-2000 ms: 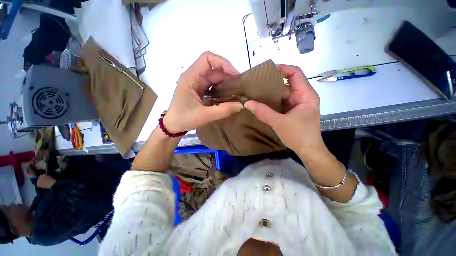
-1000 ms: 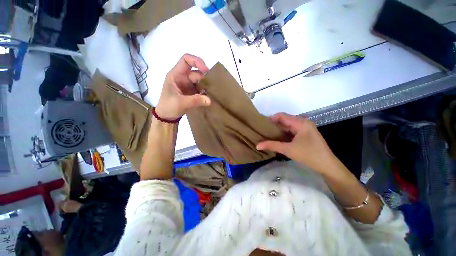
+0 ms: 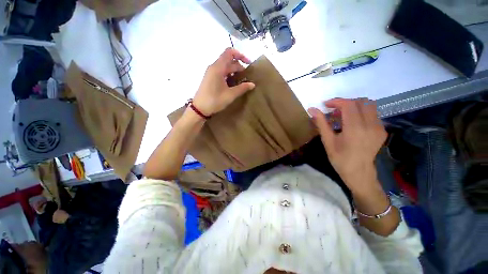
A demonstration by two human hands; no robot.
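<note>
A brown garment panel [image 3: 251, 123] with pleats down its middle lies spread over the front edge of the white table. My left hand [image 3: 222, 83] grips its upper left corner between thumb and fingers. My right hand [image 3: 350, 136] is at the panel's right corner, thumb and fingers apart; whether the fingertips still touch the cloth is hard to tell. No zipper can be made out on this panel. Thread snips [image 3: 347, 64] lie on the table beyond my right hand, with the blades pointing left.
A second brown panel [image 3: 109, 120] with a zipper lies at left beside a grey vented box [image 3: 45, 131]. A black smartphone [image 3: 436, 37] lies at right. The sewing machine's presser area [image 3: 279, 32] is at the top. A person in dark clothes [image 3: 69, 230] is at lower left.
The panel, gathered up between both hands at first, is now opened out flatter. My right hand has moved right and its fingers have spread. The view has shifted.
</note>
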